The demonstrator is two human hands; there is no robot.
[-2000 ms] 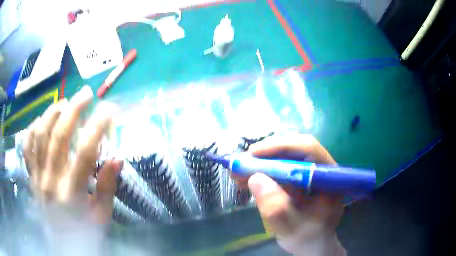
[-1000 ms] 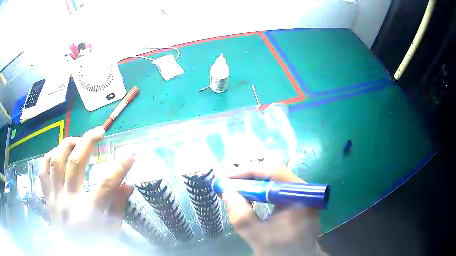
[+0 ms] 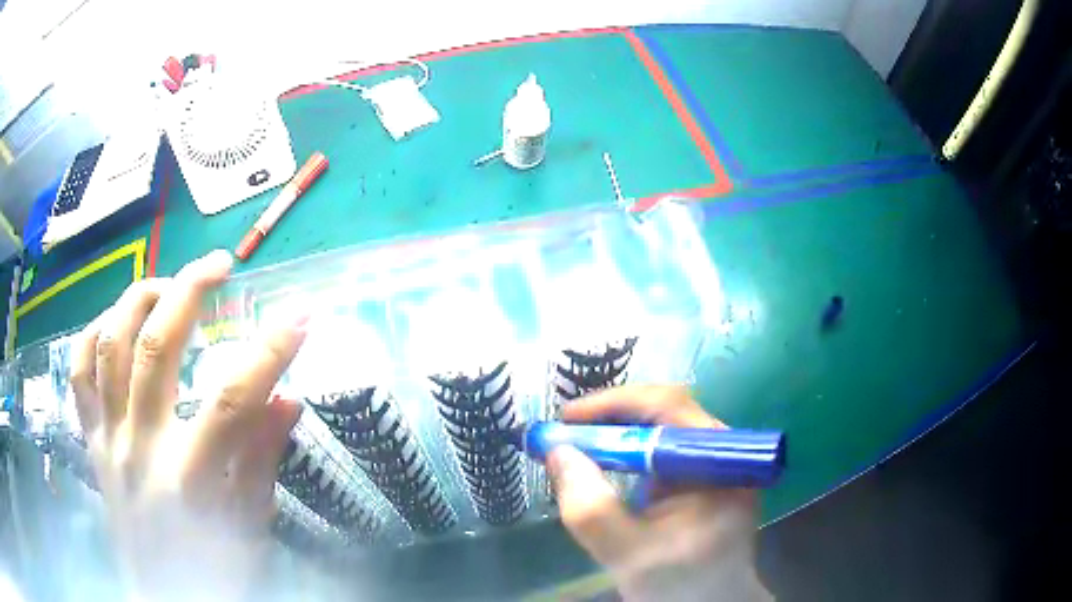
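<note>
A clear blister tray [image 3: 388,288] lies across the mat, shiny with glare. Small black and silver metal parts [image 3: 476,441] sit in long rows in its compartments. My right hand [image 3: 658,506] holds a blue marker [image 3: 705,453], its tip end at the right side of a middle row; whether it touches the parts I cannot tell. My left hand [image 3: 188,400] lies spread over the left part of the tray, fingers apart, its lower part blurred. A blue marker cap [image 3: 832,312] lies loose on the mat at the right.
Behind the tray are a red marker [image 3: 282,206], a white fan [image 3: 229,147], a dropper bottle [image 3: 527,124], a small white bag [image 3: 402,106] with a cord, and a single stick [image 3: 614,179]. A calculator-like item [image 3: 78,179] lies on papers at far left.
The view has shifted slightly. Since the oldest frame, the marker has turned more level and its tip has moved down along the row. The left hand stays on the tray.
</note>
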